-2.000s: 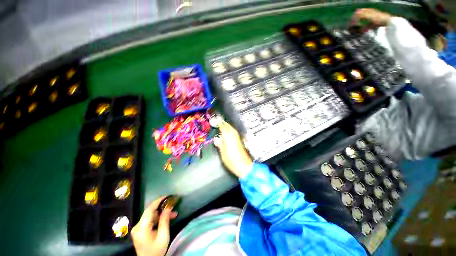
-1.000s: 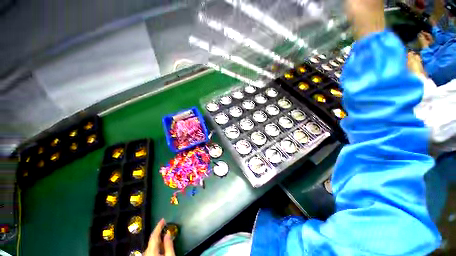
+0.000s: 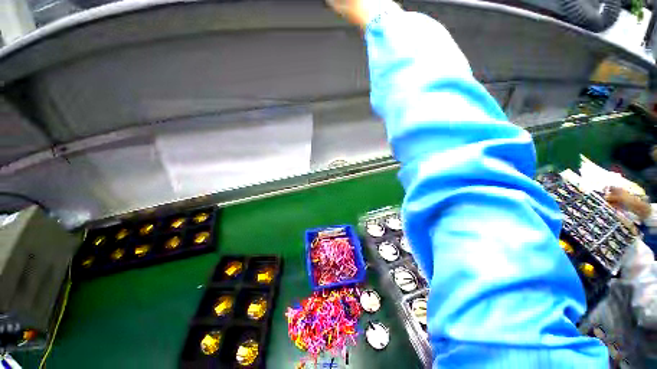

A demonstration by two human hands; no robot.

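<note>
My right hand is raised at the top edge, partly cut off; its fingers are not clearly seen. My left hand is out of the picture. On the green mat, a black tray holds amber-gold units in two columns. To its right lies a heap of pink and red wired parts, below a blue bin full of pink-red wires. Two silver-faced discs lie beside the heap. A clear tray of silver discs is partly hidden behind my blue right sleeve.
A second black tray with amber units lies at the back left, near a grey instrument box with a yellow cable. A white sheet is on the grey panel behind. At right, another person's hand is at a tray of discs.
My right hand has left the silver discs and risen to the top of the picture. The view has tilted up and left. My left hand, earlier at a dark round housing, has left the picture.
</note>
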